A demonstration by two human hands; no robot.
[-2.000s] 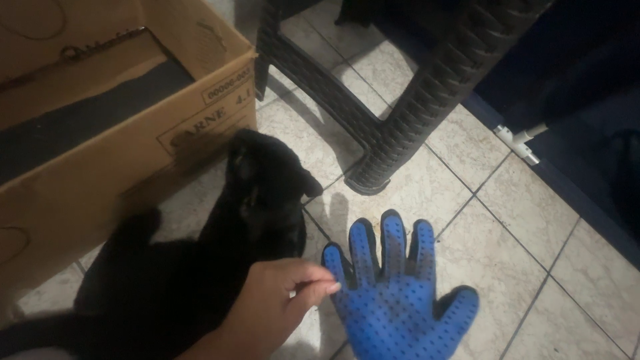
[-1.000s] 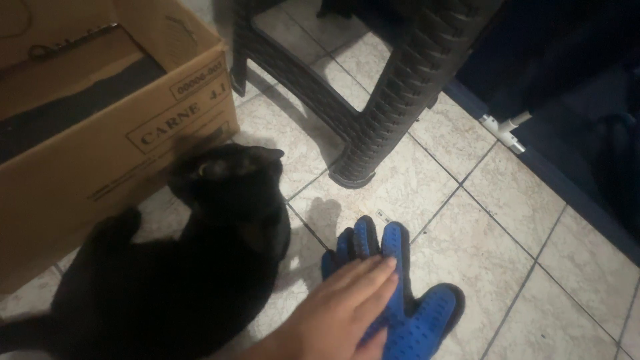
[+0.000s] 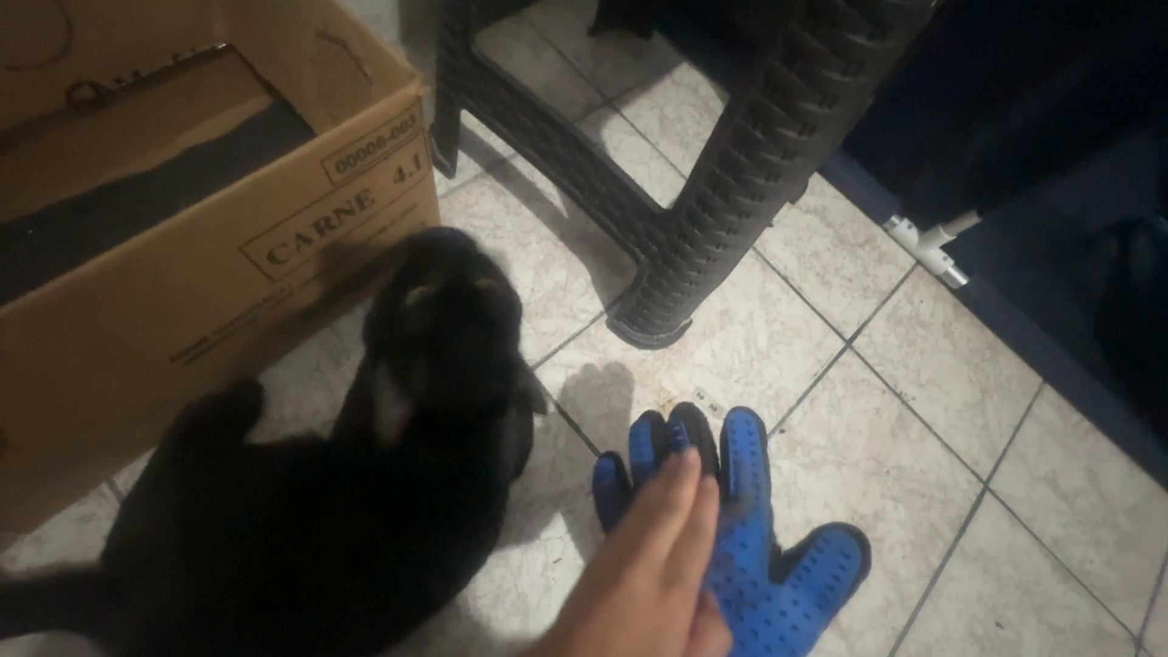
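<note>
My right hand (image 3: 757,538) wears a blue rubber-nubbed pet grooming glove with black edges, its nubbed palm face up and its fingers spread. My bare left hand (image 3: 648,557) lies across the glove, extended fingers touching it near the base of the middle fingers; its thumb is partly hidden. Just left of both hands a black cat (image 3: 319,529) rests on the tiled floor, its head raised beside the cardboard box and its face toward the camera. Neither hand touches the cat.
An open cardboard box (image 3: 119,383) with printed writing stands at the left. A black woven-pattern plastic furniture leg (image 3: 730,182) stands ahead on the pale tiles (image 3: 876,474). At the right, a white fitting (image 3: 926,248) sits on a dark blue edge.
My left hand has moved from the glove's little-finger side onto its middle, with small shifts of the fingers. The cat has moved its head, which now faces upward.
</note>
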